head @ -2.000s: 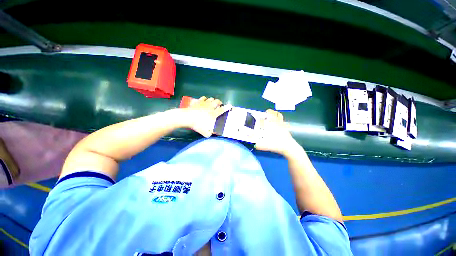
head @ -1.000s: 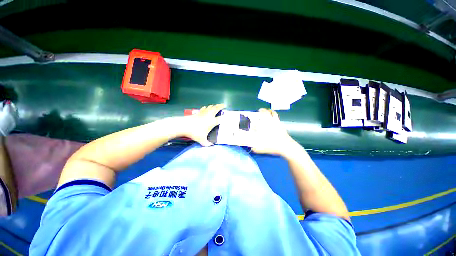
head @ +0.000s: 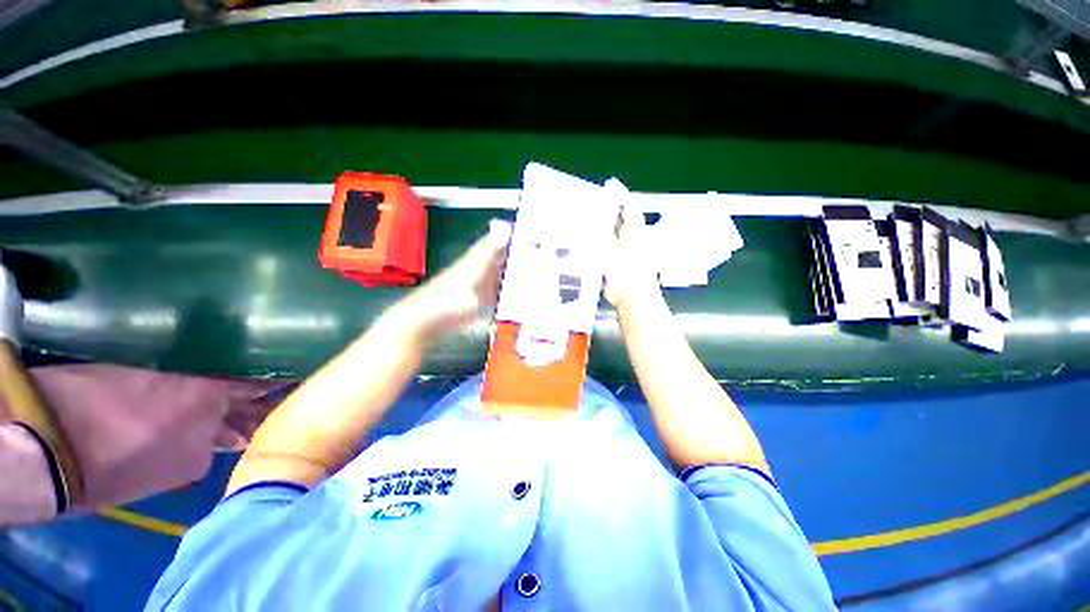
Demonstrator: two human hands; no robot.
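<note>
A long upright piece, white with small dark marks [head: 550, 245] above and red-orange [head: 534, 373] at its lower end, is held up in front of my chest. My left hand [head: 476, 277] is at its left edge and my right hand [head: 626, 257] at its right edge, with some fingers hidden behind it. A red-orange housing with a black window [head: 361, 220] stands on the green bench to the left. A pile of plain white sheets [head: 699, 242] lies just right of my right hand, partly covered by it.
Overlapping white-and-black flat pieces [head: 857, 265] lie on the bench [head: 729, 329] at the right. A pale metal rail [head: 263, 191] runs behind, with the darker green belt [head: 359, 144] beyond. A neighbouring person's arm and pink clothing [head: 132, 424] show at the left edge.
The white-and-black piece was held flat and sideways. Now a longer white and red-orange piece is held upright, higher up, between both hands. The view has shifted.
</note>
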